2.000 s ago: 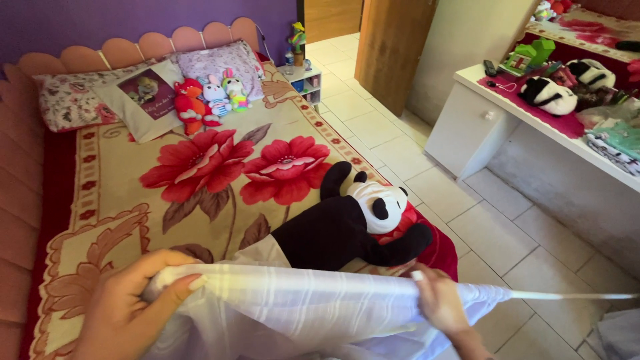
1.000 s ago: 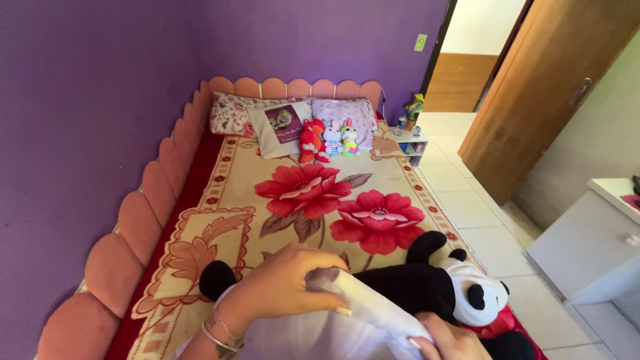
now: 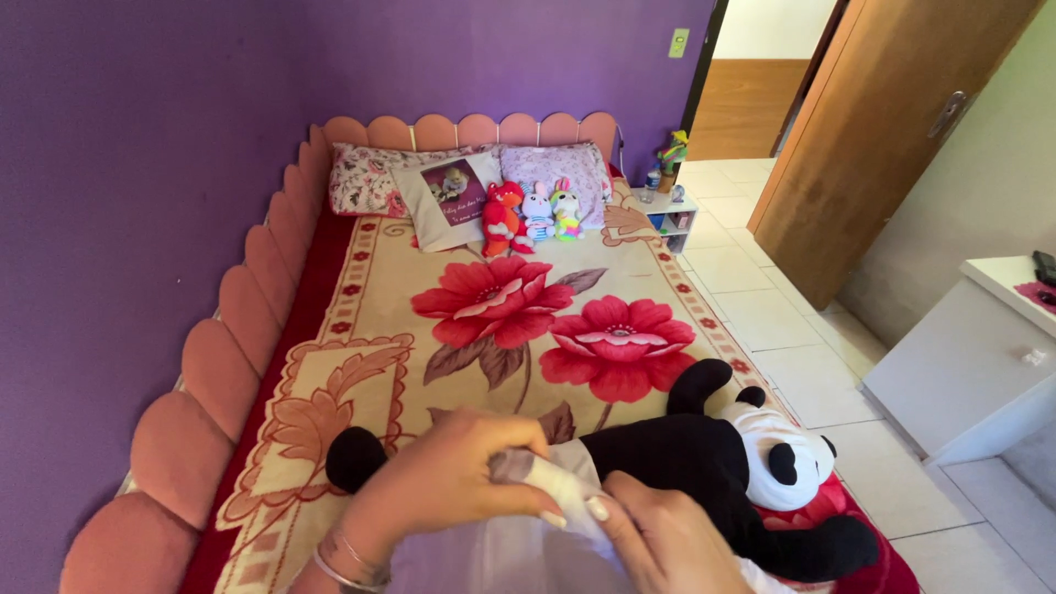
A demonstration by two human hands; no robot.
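A sheer white curtain point(image 3: 503, 557) hangs below my hands at the bottom centre, its upper edge gathered in a bunch. My left hand point(image 3: 462, 478), with a thin bracelet at the wrist, grips the gathered edge between thumb and fingers. Just right of it, my right hand point(image 3: 660, 536) pinches the same bunched edge. Whether a rod is inside the cloth cannot be told. Behind the hands a large plush panda point(image 3: 676, 454) lies across the bed, its head to the right; its middle is partly hidden by my hands and the cloth.
The bed has a flowered blanket point(image 3: 511, 305), a photo pillow point(image 3: 450, 198), a red plush toy point(image 3: 503, 219) and two plush rabbits point(image 3: 553, 210). A scalloped padded panel point(image 3: 268, 256) lines the purple wall. To the right are a small shelf point(image 3: 681, 219), a wooden door point(image 3: 883, 140) and a white desk point(image 3: 965, 355).
My hands have come close together; two seconds ago they held the curtain stretched wide, with a pale rod sticking out at its right end. The view has swung left.
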